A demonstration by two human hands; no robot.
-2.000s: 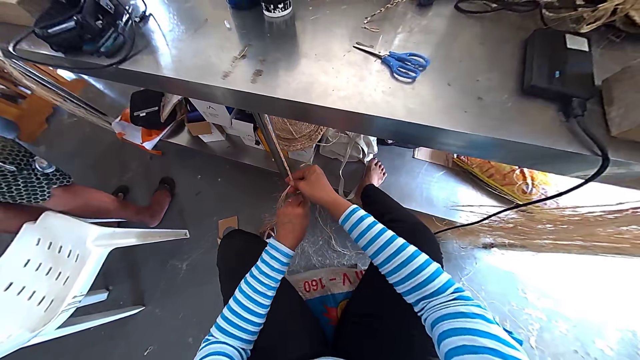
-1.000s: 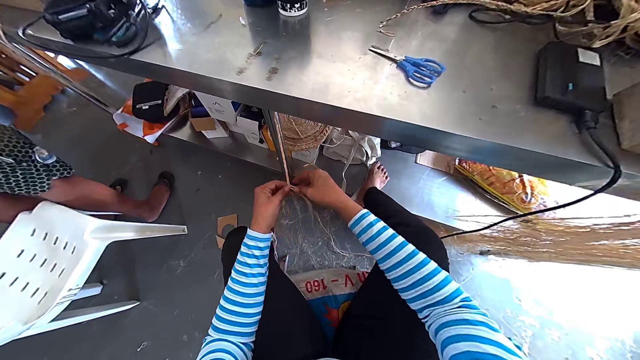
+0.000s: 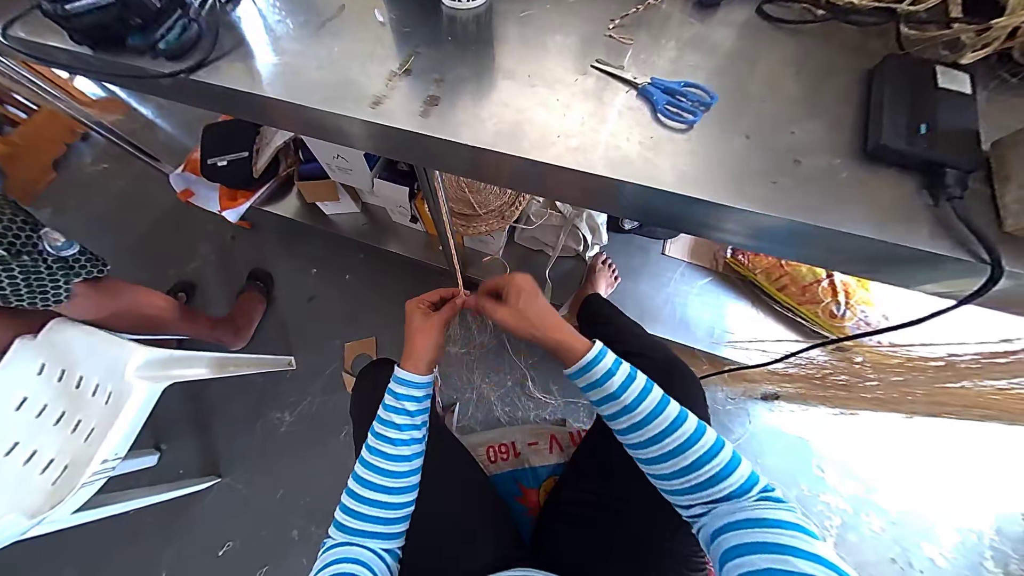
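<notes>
A thin braided cord of pale fibre [image 3: 450, 232] runs down from under the metal table's edge to my hands. My left hand [image 3: 430, 324] pinches its lower end between thumb and fingers. Close beside it, fingertips at the same spot, my right hand [image 3: 520, 312] is bent and partly blurred; it seems to pinch fibre strands there. Loose pale strands [image 3: 520, 368] hang below my hands, above the floor. Blue-handled scissors [image 3: 676, 100] lie on the table, their blades slightly apart.
The steel table [image 3: 544, 112] bears a black power adapter [image 3: 924, 116] with a cable. Below are a coil of rope [image 3: 484, 204], boxes [image 3: 340, 164] and a white cloth bag [image 3: 564, 228]. A white plastic chair [image 3: 72, 416] and a person's legs [image 3: 168, 316] are at left.
My hands stay together at the cord's lower end, while their fingers have shifted. In the earliest frame my right hand was higher, over my left; now they are side by side.
</notes>
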